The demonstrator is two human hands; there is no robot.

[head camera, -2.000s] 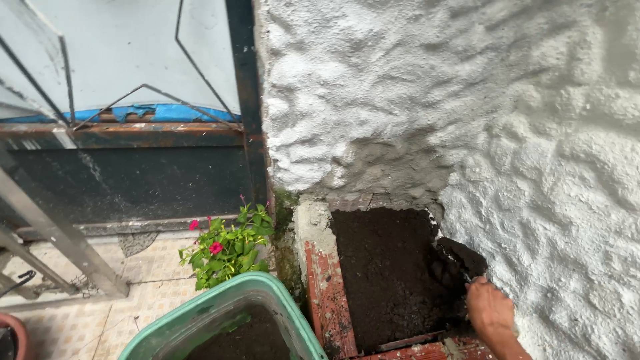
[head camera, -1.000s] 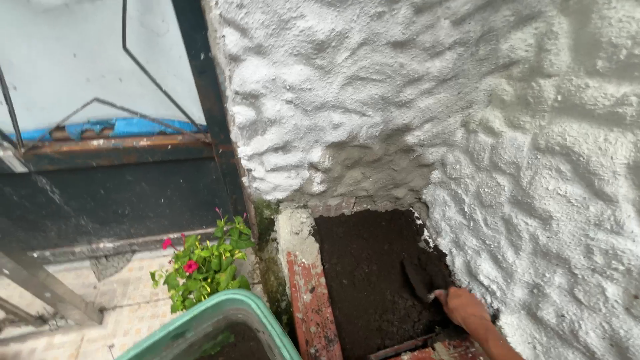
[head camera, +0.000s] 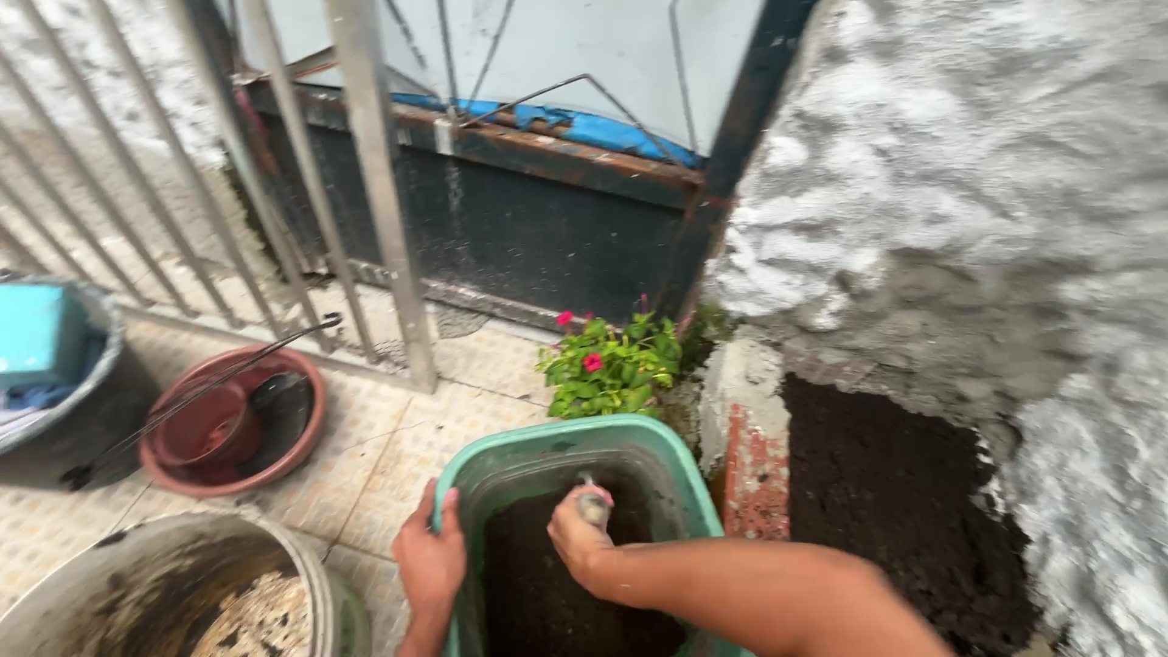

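My right hand (head camera: 581, 531) is closed around the handle of a hand trowel (head camera: 595, 507), inside a green plastic tub (head camera: 566, 429); the blade is mostly hidden. Dark soil (head camera: 538, 584) covers the bottom of the tub. With fingers on the outside and over the rim, my left hand (head camera: 432, 552) grips the tub's left side. To the right, a planting bed of dark soil (head camera: 876, 484) lies between a red-painted masonry edge (head camera: 757, 474) and the rough white wall.
A flowering plant (head camera: 602, 370) with pink blooms grows behind the tub. On the left are a worn round bucket (head camera: 319, 584), a reddish plastic pot in a basin (head camera: 315, 392), a dark tub (head camera: 100, 365) with a turquoise item and a metal railing (head camera: 388, 210). The rough wall (head camera: 1095, 228) rises at right.
My right hand with the trowel has moved left from the soil bed into the green tub. My left hand has come into view on the tub's rim. The view has swung left.
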